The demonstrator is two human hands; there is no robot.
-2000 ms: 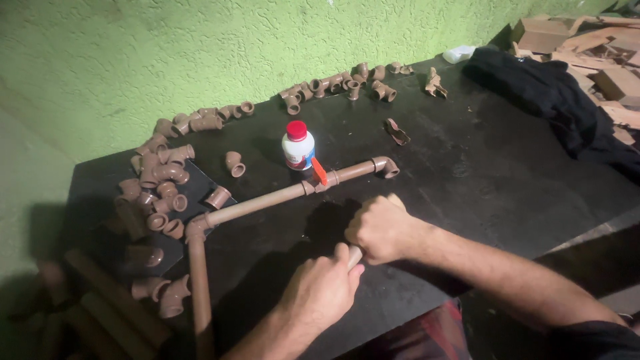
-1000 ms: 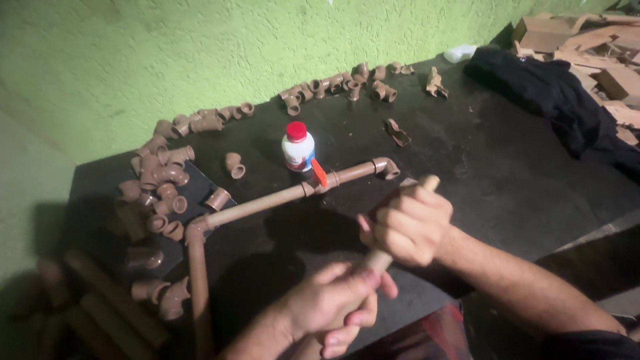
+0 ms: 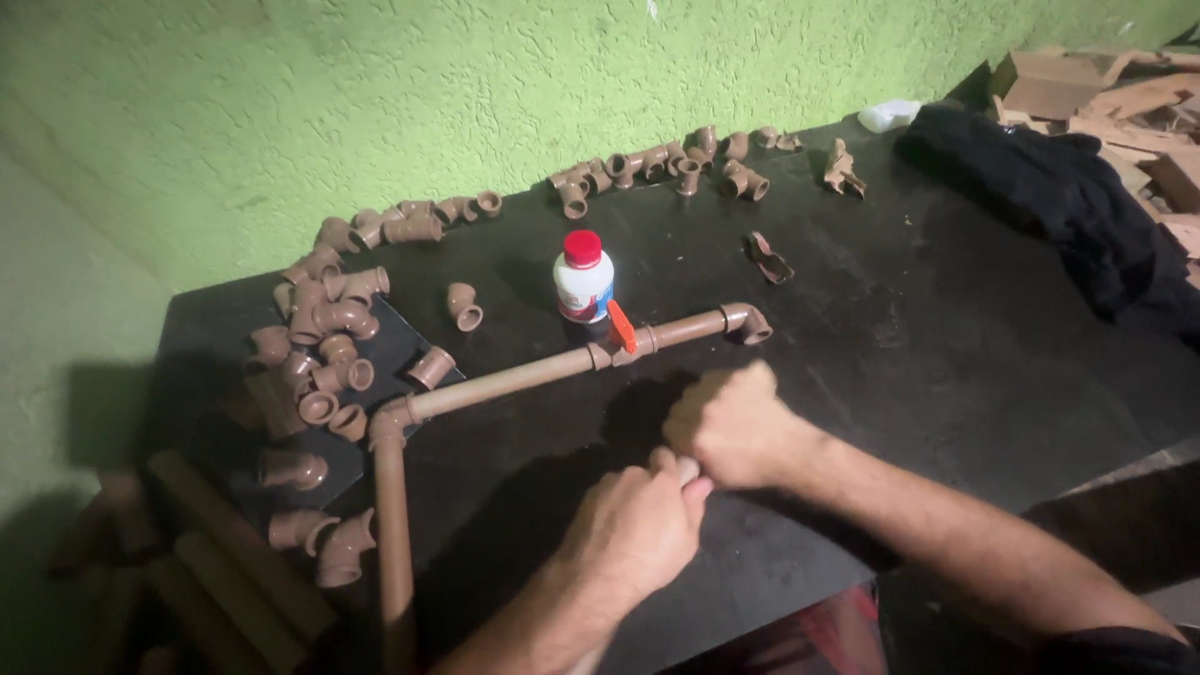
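Note:
Both hands meet above the front of the black table. My left hand (image 3: 647, 520) is closed around a brown plastic pipe (image 3: 689, 469), of which only a short bit shows between the hands. My right hand (image 3: 736, 427) is a fist at the pipe's far end; what lies inside it is hidden. Beyond them lies a joined run of brown PVC pipe (image 3: 516, 382), with an elbow (image 3: 389, 422) at the left corner, a valve with an orange handle (image 3: 622, 328) and another elbow (image 3: 747, 322) at the right end. A white bottle with a red cap (image 3: 583, 281) stands upright behind the valve.
Many loose brown pipe fittings (image 3: 342, 319) lie at the left and along the green wall. Cut pipes (image 3: 239, 562) lie in shadow at the lower left. A torn brown scrap (image 3: 771, 259), black cloth (image 3: 1050, 187) and broken cardboard-like pieces (image 3: 1139, 122) are at the right.
One second ago the hands were more spread along the pipe and the right fingers looser; now the right hand is a closed fist close against the left. The pipe run and bottle have not moved.

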